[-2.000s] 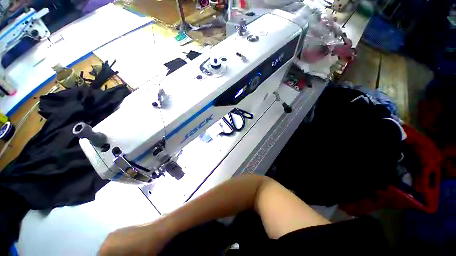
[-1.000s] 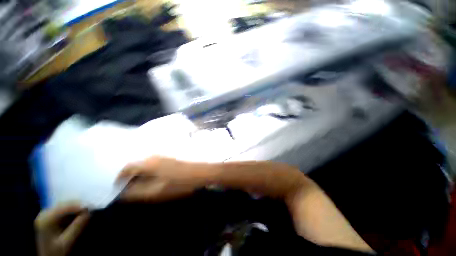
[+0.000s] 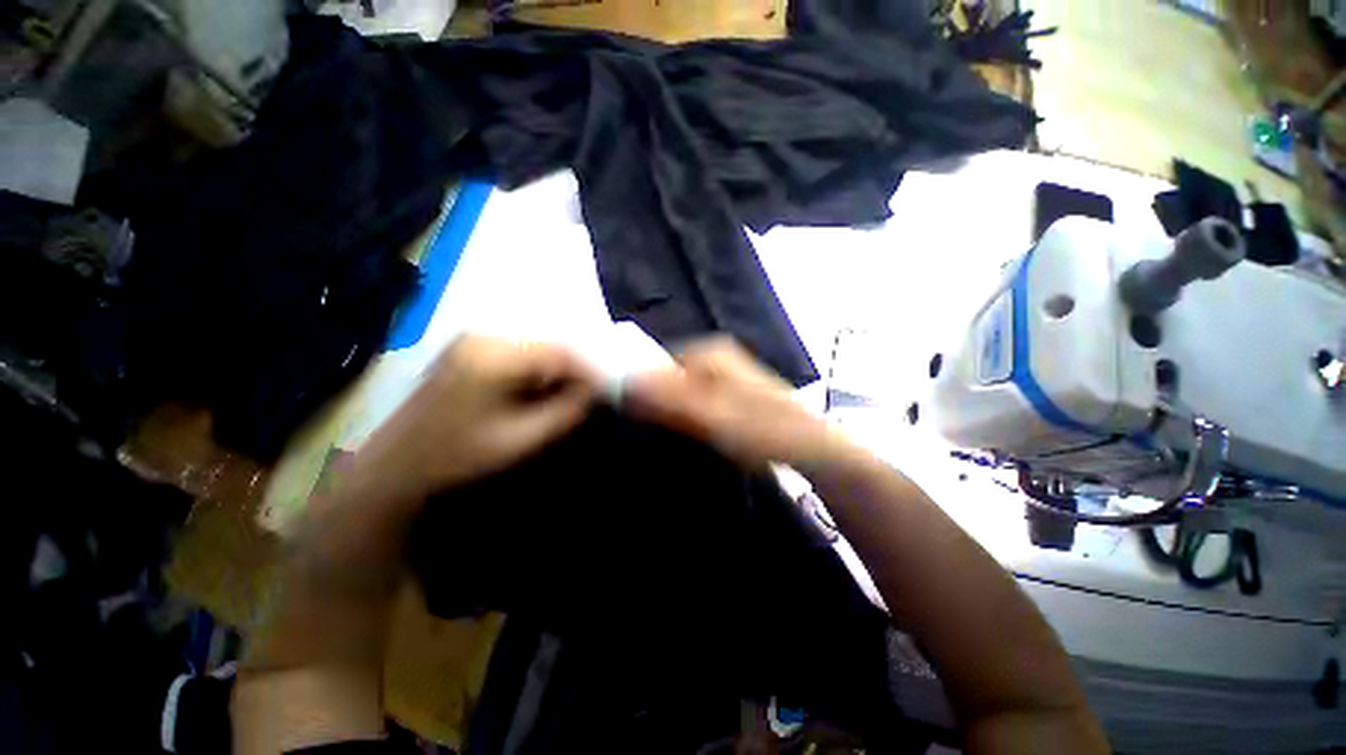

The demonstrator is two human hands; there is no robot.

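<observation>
My left hand (image 3: 509, 398) and my right hand (image 3: 723, 395) are close together near the middle of the view, both a little blurred. Both pinch the top edge of a black garment (image 3: 635, 516), which hangs down below them over the front of the table. A small white spot shows between the fingertips; I cannot tell what it is. The white sewing machine head (image 3: 1078, 354) is to the right of my hands, and no cloth from my hands reaches its needle area.
More black cloth (image 3: 694, 133) lies across the back of the white tabletop (image 3: 546, 258), with a dark heap (image 3: 281, 221) at the left. Blue tape (image 3: 443, 269) edges the table's left. Dark looped scissors (image 3: 1208, 555) lie right of the needle area.
The view has swung left, so the machine is now at the right. My hands have come together, and the black garment between them is now raised into view.
</observation>
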